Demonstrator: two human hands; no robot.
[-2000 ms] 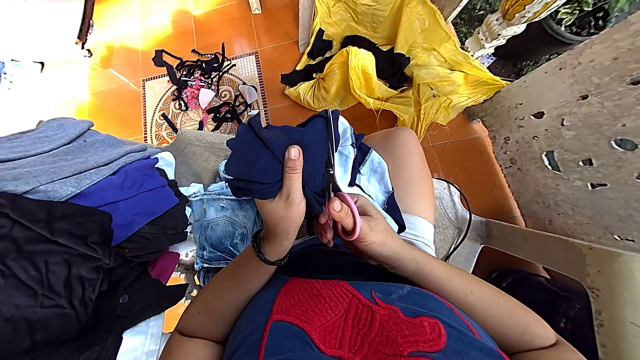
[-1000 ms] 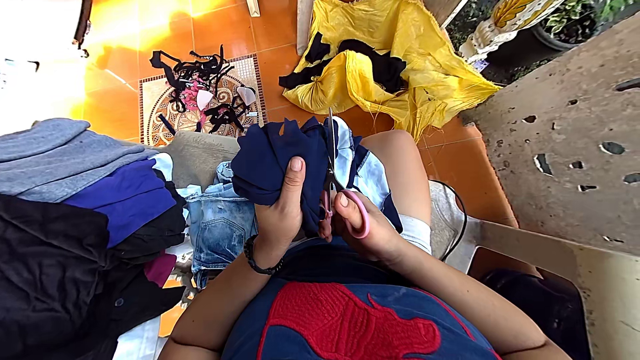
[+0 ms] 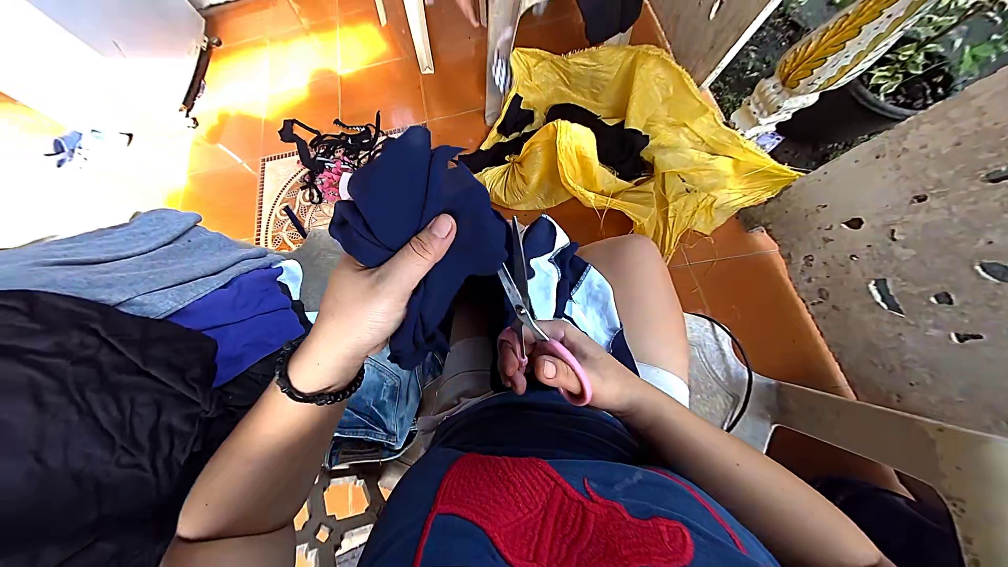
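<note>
My left hand (image 3: pixel 378 295), with a dark braided bracelet at the wrist, grips a bunched navy cloth (image 3: pixel 441 189) above my lap. In my right hand (image 3: pixel 575 362) are pink-handled scissors (image 3: pixel 521 303), my fingers in the loops. Their blades point up and stand a little apart, just right of the hanging navy cloth. Behind the scissors, a light blue and navy patterned cloth (image 3: pixel 594 303) lies over my thigh. Part of the navy cloth is hidden behind my left thumb.
Grey, purple and black clothes (image 3: pixel 87 394) are piled at the left, beside blue denim (image 3: pixel 378 402). On the tiled floor lie black strips (image 3: pixel 339 150) and a yellow sack (image 3: pixel 677 150) holding black cloth. A pitted slab (image 3: pixel 890 260) stands at right; a chair arm (image 3: pixel 858 417) is below it.
My left hand has moved up and left with the navy cloth, away from the scissors. The scissors overlapped the cloth before and now stand beside it, blades parted.
</note>
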